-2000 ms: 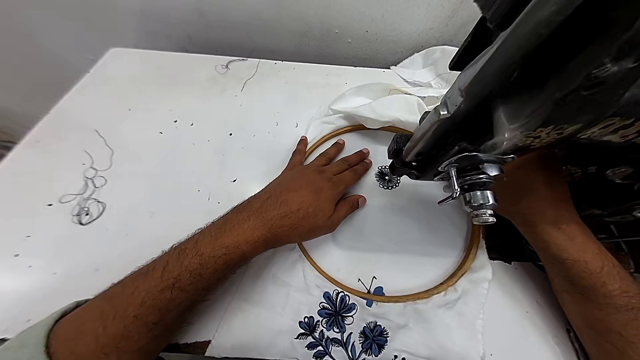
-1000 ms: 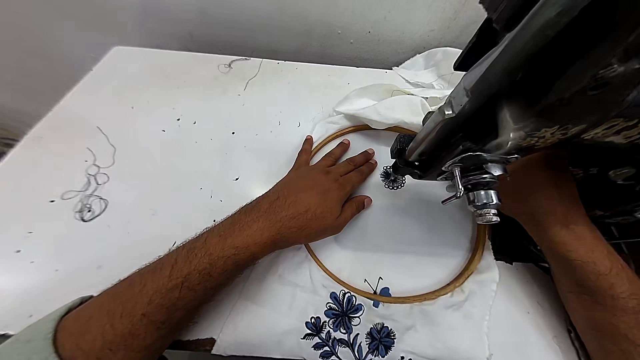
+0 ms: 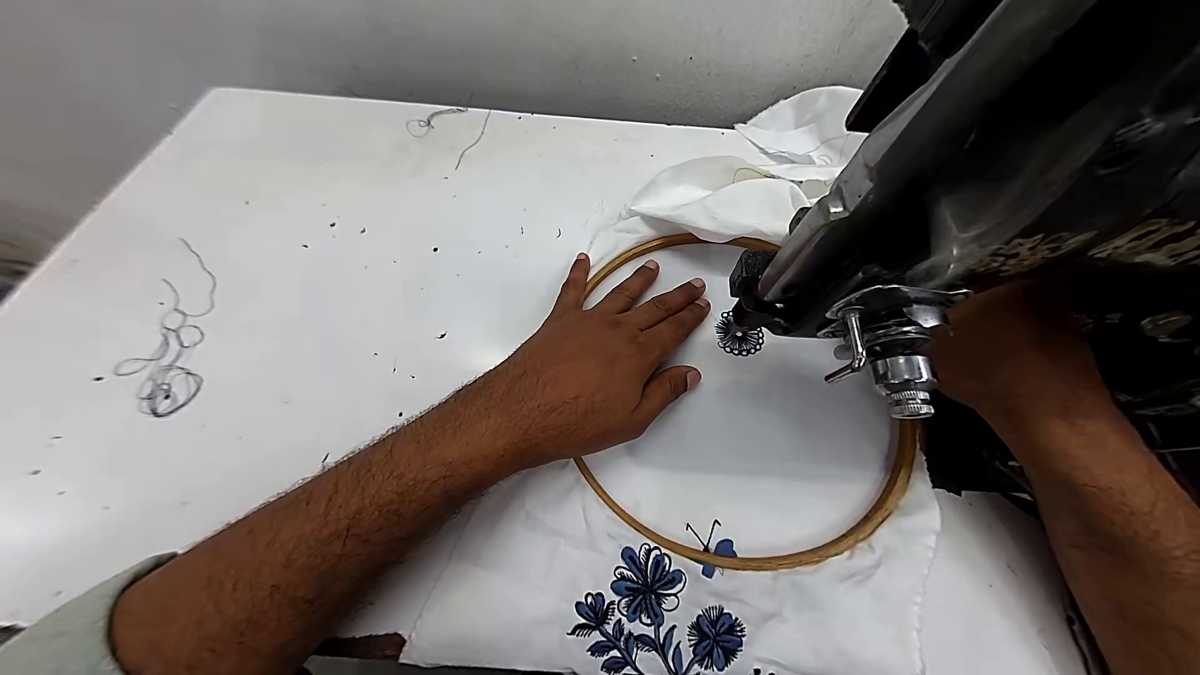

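White fabric (image 3: pixel 787 422) is stretched in a round wooden embroidery hoop (image 3: pixel 797 560) under the head of a black sewing machine (image 3: pixel 1012 169). My left hand (image 3: pixel 619 361) lies flat across the hoop's left side, fingers spread on the cloth and holding nothing. Just right of its fingertips, a small black stitched round motif (image 3: pixel 741 334) sits below the machine's needle area; the needle itself is hidden. My right hand (image 3: pixel 994 347) reaches behind the metal thread tension knob (image 3: pixel 905 375); its fingers are hidden by the machine. Blue embroidered flowers (image 3: pixel 647 583) show on the cloth below the hoop.
A tangle of dark thread (image 3: pixel 169 386) lies on the left of the white table (image 3: pixel 319 187), and more loose thread (image 3: pixel 436 119) near its back edge. Bunched white fabric (image 3: pixel 722 197) rests behind the hoop. Small dark scraps dot the tabletop. A wall stands behind.
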